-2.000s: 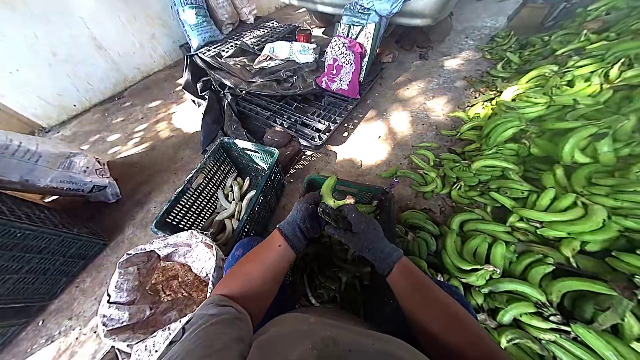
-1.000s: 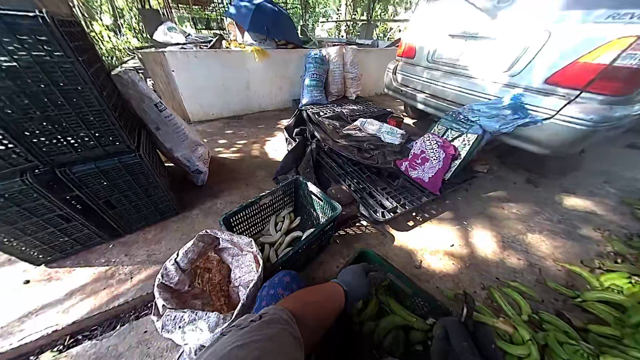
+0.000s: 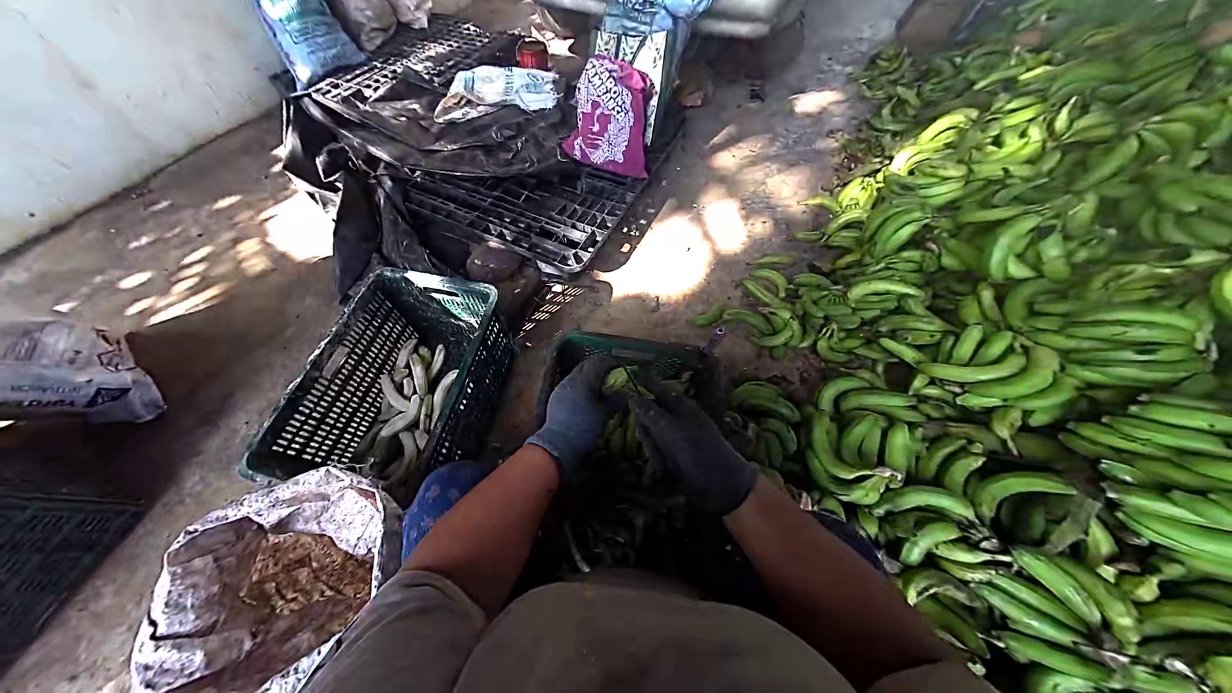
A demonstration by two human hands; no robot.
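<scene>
My left hand (image 3: 580, 409), in a grey-blue glove, grips a green banana or plantain (image 3: 621, 382) over a dark green plastic crate (image 3: 616, 343) between my legs. My right hand (image 3: 695, 452), gloved in darker grey, is close against the same fruit; whether its fingers are closed on the fruit is hidden. More green fruit lies below the hands in the shadowed crate. To the left, a second green crate (image 3: 322, 385) holds peeled pale fruit (image 3: 414, 404) along its right side.
Heaps of green plantains or bananas (image 3: 1020, 366) cover the floor at right. An open woven sack (image 3: 173, 616) with brown contents stands at lower left. Ahead lie black plastic pallets (image 3: 525, 217) with dark sheeting (image 3: 433, 125) and a pink bag (image 3: 611, 115). A white wall (image 3: 115, 87) rises at upper left.
Since one second ago, my hands have come together over the crate around a green fruit; they were apart then. The view has swung strongly down and to the right.
</scene>
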